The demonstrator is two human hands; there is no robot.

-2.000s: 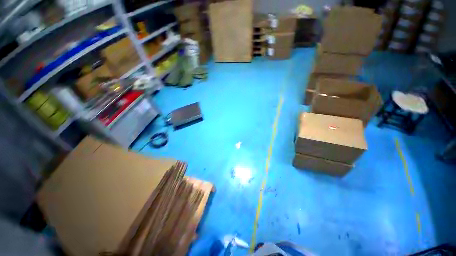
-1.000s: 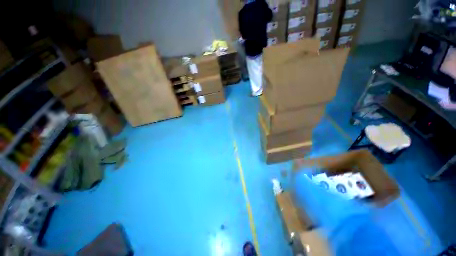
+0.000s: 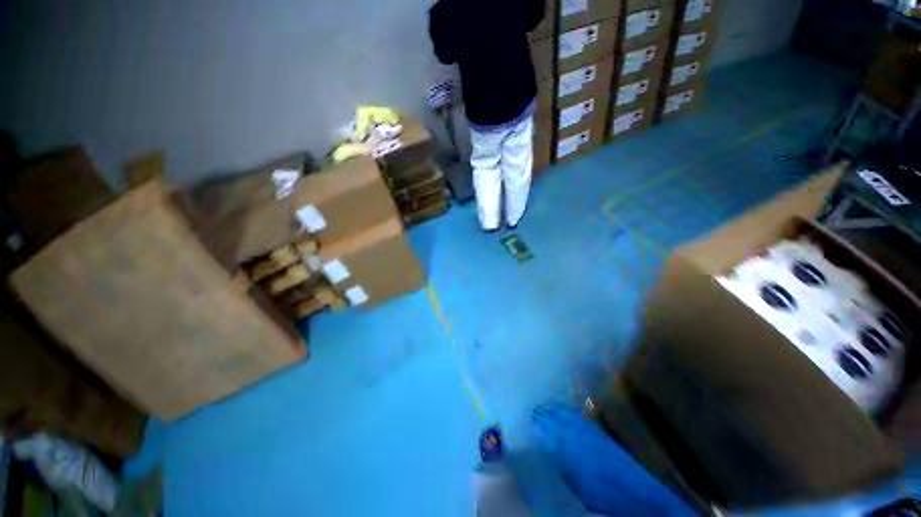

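Observation:
Neither of my hands can be made out. A blurred blue sleeve or smock part [image 3: 601,459] shows at the bottom, right of centre; no hand is visible at it. Nearest on the right is a large open brown carton [image 3: 747,394] with one flap raised. In it lies a white layer [image 3: 808,333] with several dark round shapes, too blurred to name. My shoe tip [image 3: 491,444] shows at the bottom centre.
A person in a dark top and white trousers [image 3: 502,151] stands at the back wall beside stacked labelled cartons [image 3: 576,91]. More cartons [image 3: 369,242] and a tall brown board or box [image 3: 157,303] stand on the left. A bench edge [image 3: 868,217] is at the right.
The view has moved forward past the shelves. The open carton, wall cartons and standing person now appear nearer. The blue sleeve or smock part has shifted lower and left in view.

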